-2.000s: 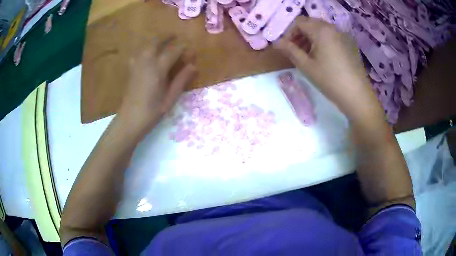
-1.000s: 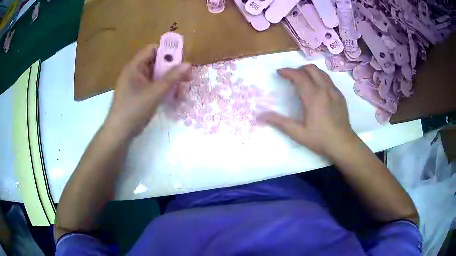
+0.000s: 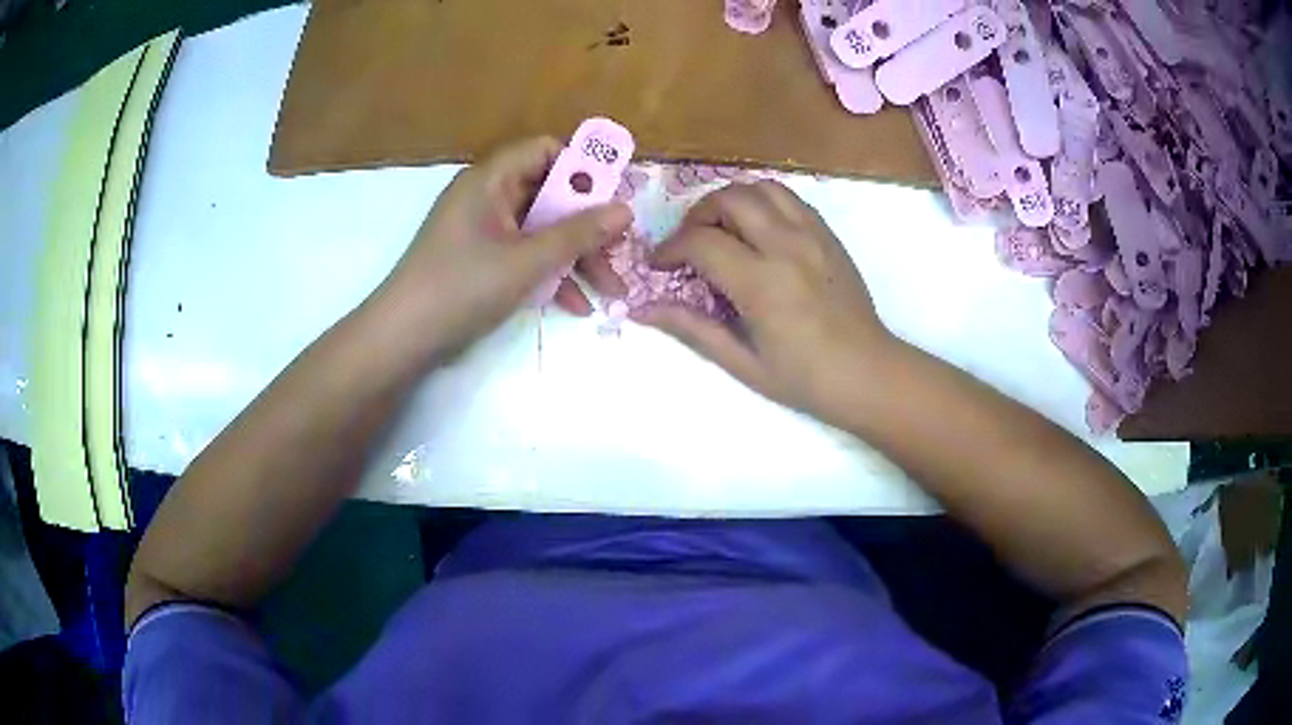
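Note:
My left hand [image 3: 482,255] holds a pink tab [image 3: 592,159] upright between thumb and fingers, its printed end with a dark round hole facing up. My right hand [image 3: 786,290] is bent over the small pink discs [image 3: 663,288], its fingertips at the heap. Whether it grips any discs is hidden under the fingers. The discs lie gathered on the white surface between my two hands, and some show behind them near the brown board's edge.
A large overlapping pile of pink tabs [image 3: 1134,213] lies at the upper right, partly on the brown board [image 3: 468,85]. One separate tab [image 3: 748,13] is at the top centre. Yellow strips [image 3: 88,283] run down the left. A crumpled whitish plastic [image 3: 1230,567] is at the lower right.
My left hand has moved right with the tab. My right hand has moved left onto the discs, which are now bunched closer together. The view has shifted.

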